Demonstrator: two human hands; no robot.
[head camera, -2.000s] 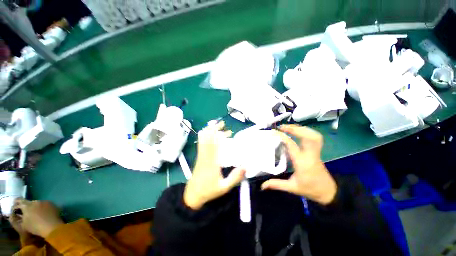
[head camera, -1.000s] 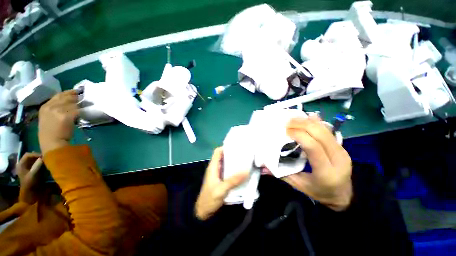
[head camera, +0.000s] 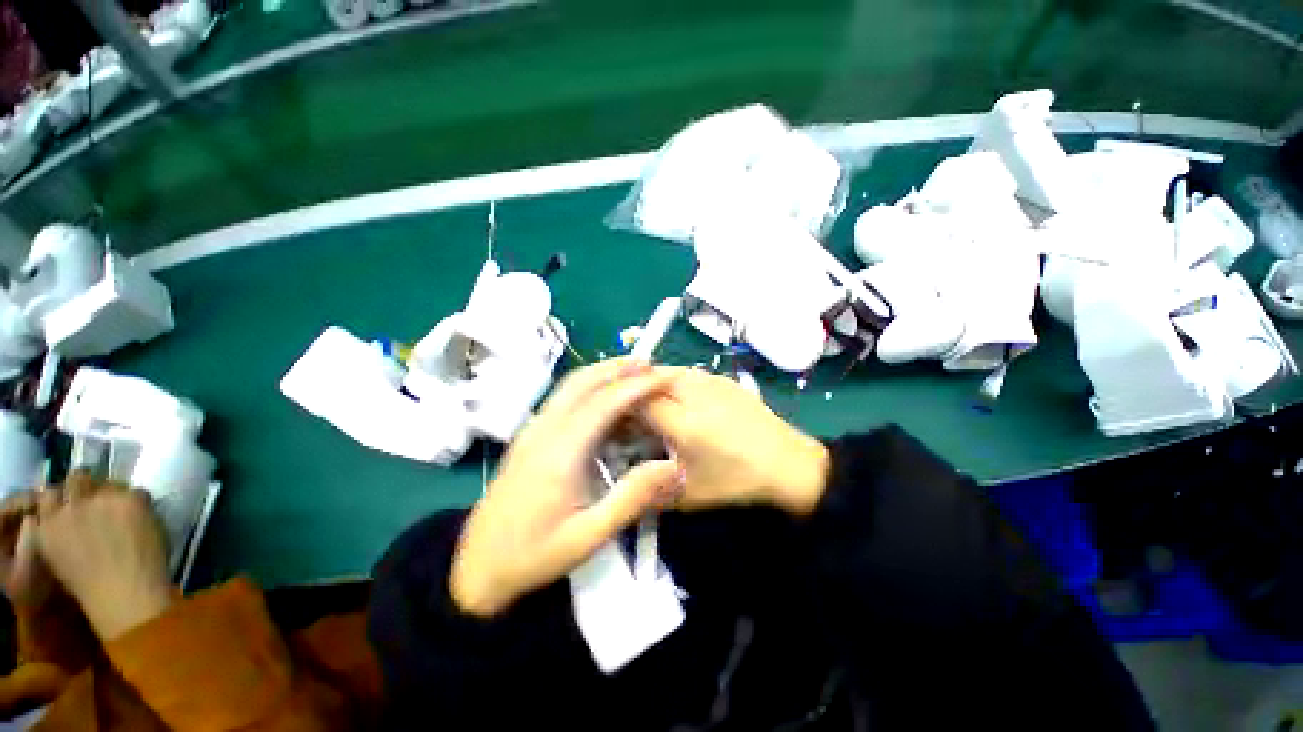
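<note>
My left hand (head camera: 550, 493) and my right hand (head camera: 736, 441) are closed around a white camera housing (head camera: 626, 608) in front of my body. Its flat white end sticks out below my hands, and a slim white antenna (head camera: 656, 330) shows above them. The middle of the housing is mostly hidden by my fingers; a small dark and metallic opening shows between my hands. My fingertips meet over the top of it. Whether I hold a small part or wire is not visible.
Several white housings with wires lie on the green bench (head camera: 329, 486), to the left (head camera: 486, 358) and right (head camera: 1143, 315). A clear plastic bag (head camera: 743, 172) lies at the back. At far left, another person's hands (head camera: 107, 543) hold a white housing. Blue bins (head camera: 1165, 586) stand below right.
The housing has been turned in my hands, its flat end now pointing down, and my hands have closed together. The neighbour's hand has drawn back left, and a white housing there has moved left with it.
</note>
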